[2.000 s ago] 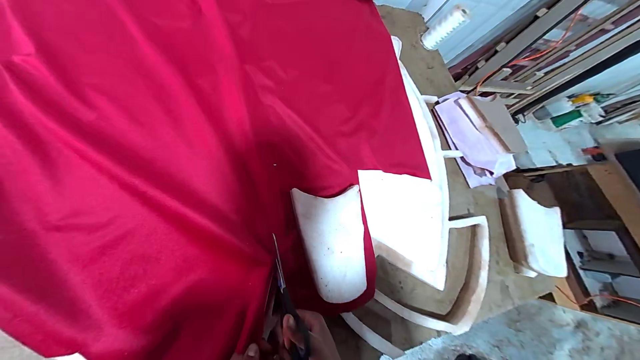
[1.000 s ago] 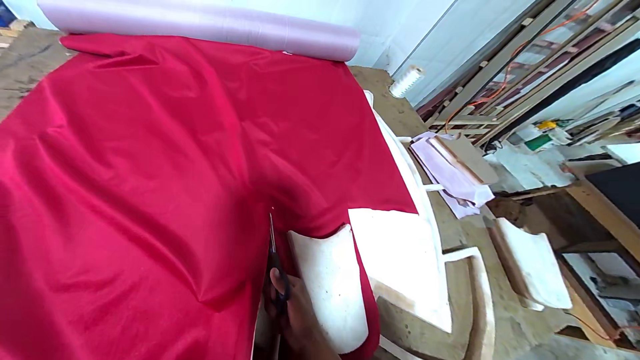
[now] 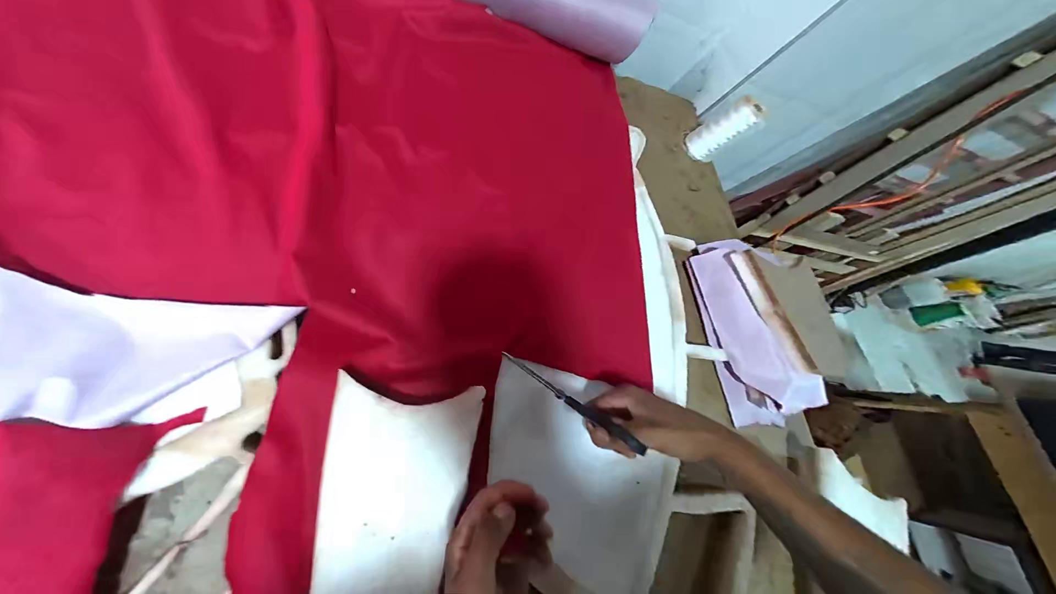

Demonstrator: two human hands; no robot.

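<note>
My right hand [image 3: 631,421] grips black-handled scissors [image 3: 577,404], whose blades point up and left over the top corner of a white panel [image 3: 577,470] beside the red fabric [image 3: 478,198]. At the bottom centre is my left hand [image 3: 499,528], fingers curled, over the narrow gap between that panel and a second white piece [image 3: 396,487] with a curved top edge. Whether the left fingers pinch any cloth is hidden. To the left, the red fabric is parted, and a pale lilac cloth face [image 3: 124,355] shows.
A lilac fabric roll [image 3: 577,21] and a white thread spool [image 3: 726,128] lie toward the back. Folded lilac cloth with a board [image 3: 751,330] rests on the table at the right. Wooden frames [image 3: 899,190] lean beyond it, and a white curved strip [image 3: 660,289] borders the fabric.
The scissors have moved right from the left side of the curved-top white piece to the other panel's corner. The red fabric at left now lies parted, its lilac face showing. The left hand is now plainly visible.
</note>
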